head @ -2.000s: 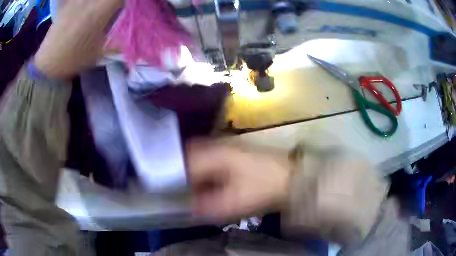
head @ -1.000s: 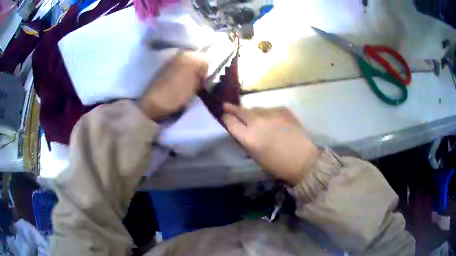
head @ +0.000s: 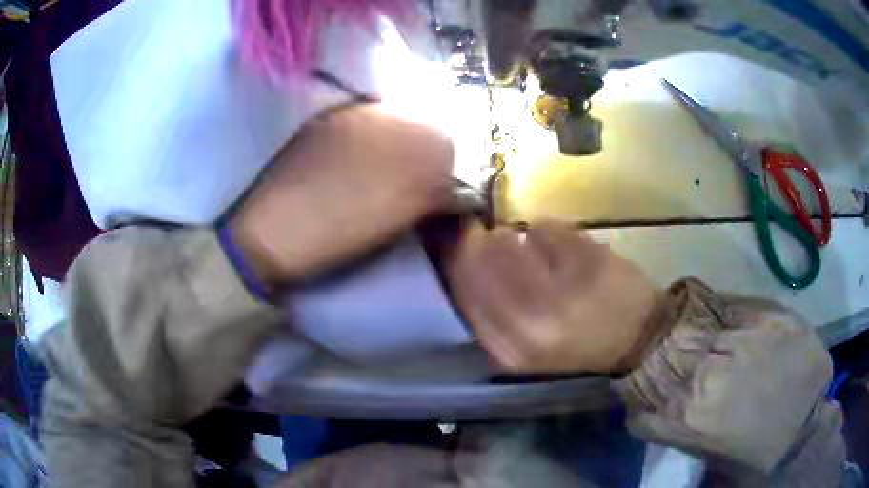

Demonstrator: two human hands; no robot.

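Observation:
A pale lilac-white cloth panel [head: 171, 114] with dark edges lies left of the needle and hangs over the table's front edge. My left hand [head: 348, 186] lies on it just left of the needle, its fingers blurred near the lamp glare. My right hand [head: 553, 295] is in front of the needle, fingers at a small dark maroon piece [head: 441, 238] between the two hands. Both hands are at the cloth; the fingertips are partly hidden and blurred. The presser foot and needle area [head: 495, 143] is under bright glare.
Scissors [head: 753, 176] with red and green handles lie right of the needle. A dark fitting [head: 577, 133] hangs beside the needle. A pink tassel [head: 276, 38] hangs at the upper left. Maroon cloth [head: 38, 162] is at the far left. The white machine head [head: 753, 43] spans the upper right.
Since one second ago the view has come closer to the machine. My hands have drawn nearer each other at the needle. Earlier, my left hand was raised by the tassel, and the white panel was not spread at left.

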